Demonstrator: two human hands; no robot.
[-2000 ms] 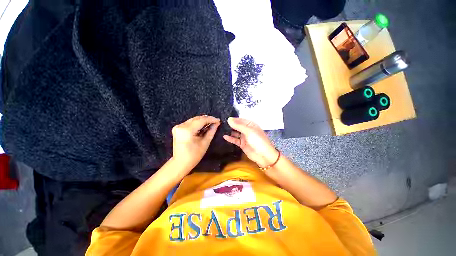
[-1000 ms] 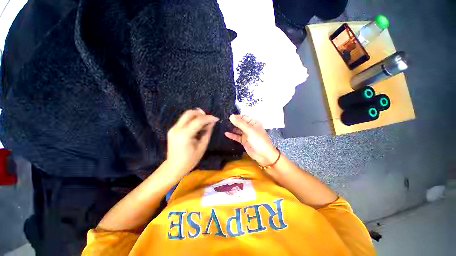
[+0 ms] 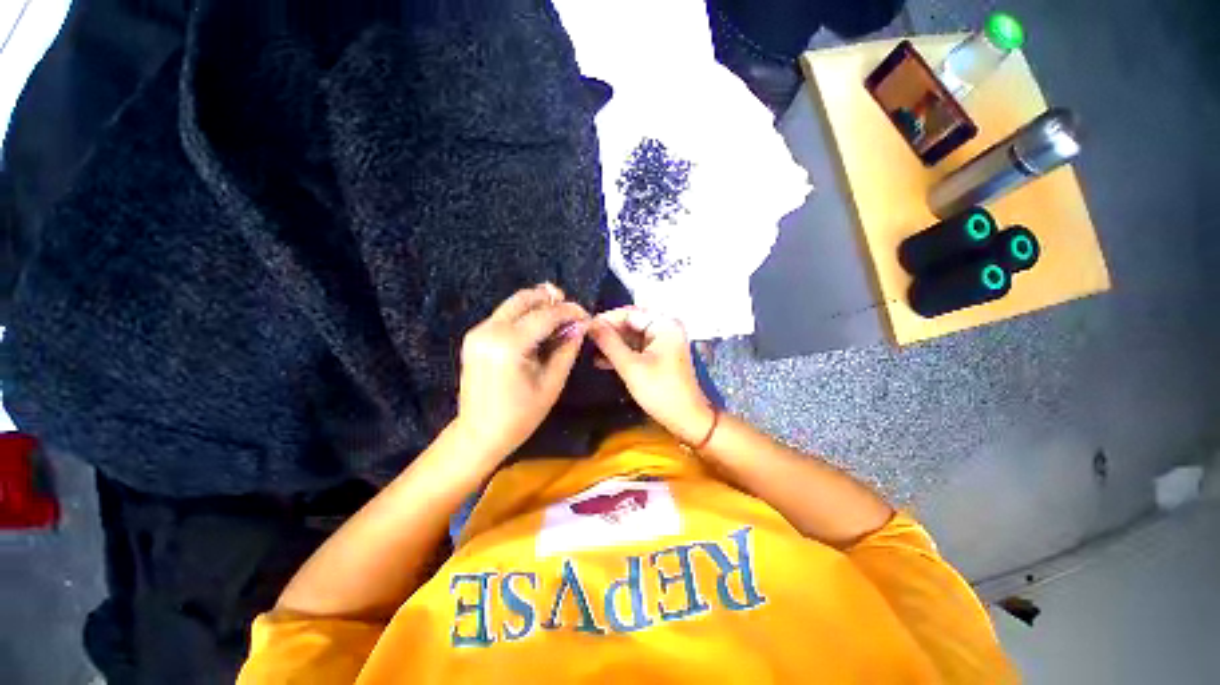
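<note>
A large dark woolly garment [image 3: 401,174] covers the table and reaches down to my lap. My left hand [image 3: 515,361] is at the garment's lower right edge, thumb and fingertips pinched together. My right hand [image 3: 656,361] is beside it, its thumb and forefinger pinched and meeting the left fingertips. What lies between the fingertips is too small to tell; no needle or thread shows clearly. A pile of tiny black pieces [image 3: 652,208] lies on a white sheet [image 3: 729,174] right of the garment.
A pale wood stand [image 3: 856,161] at the right holds a smartphone [image 3: 921,105], a green-capped bottle [image 3: 974,56], a metal flask [image 3: 1003,166] and black spools [image 3: 961,278]. A red box [image 3: 24,482] is at the far left. Dark cloth [image 3: 201,575] hangs below the garment.
My right hand has moved left, so its fingertips now meet those of my left hand. The view has shifted slightly.
</note>
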